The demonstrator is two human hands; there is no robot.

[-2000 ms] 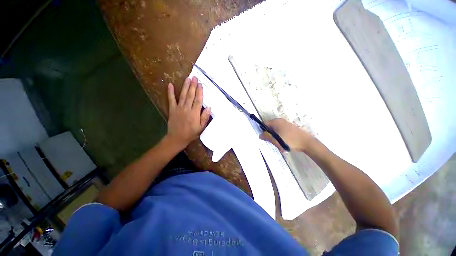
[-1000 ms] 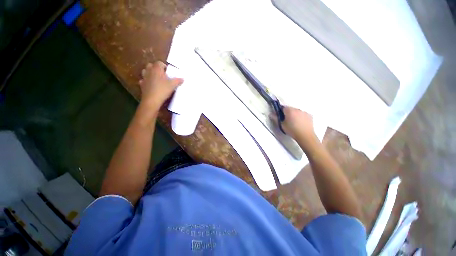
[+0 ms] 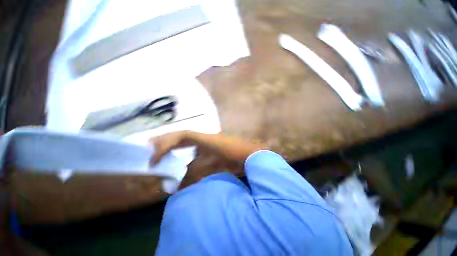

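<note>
My right hand (image 3: 173, 144) grips the right end of a long white cut piece (image 3: 90, 154), several layers thick, lifted on edge along the table's front. Its left end curves at the picture's left edge. My left hand cannot be made out; that edge is dark and blurred. The black-handled shears (image 3: 159, 109) lie on a grey flat bar (image 3: 107, 116) on the white fabric lay (image 3: 145, 60), with no hand on them. A second grey bar (image 3: 140, 39) lies farther back on the lay.
Curved white strips (image 3: 353, 62) lie on the brown table (image 3: 260, 100) at the right, with more narrow strips (image 3: 418, 65) beyond. A small shiny object (image 3: 373, 52) is beside them. Crumpled white scraps (image 3: 356, 210) are below the table edge at the lower right.
The view has turned to the right. The shears were in my right hand and now lie on the bar. My right hand now holds the cut piece, which is lifted away from the lay.
</note>
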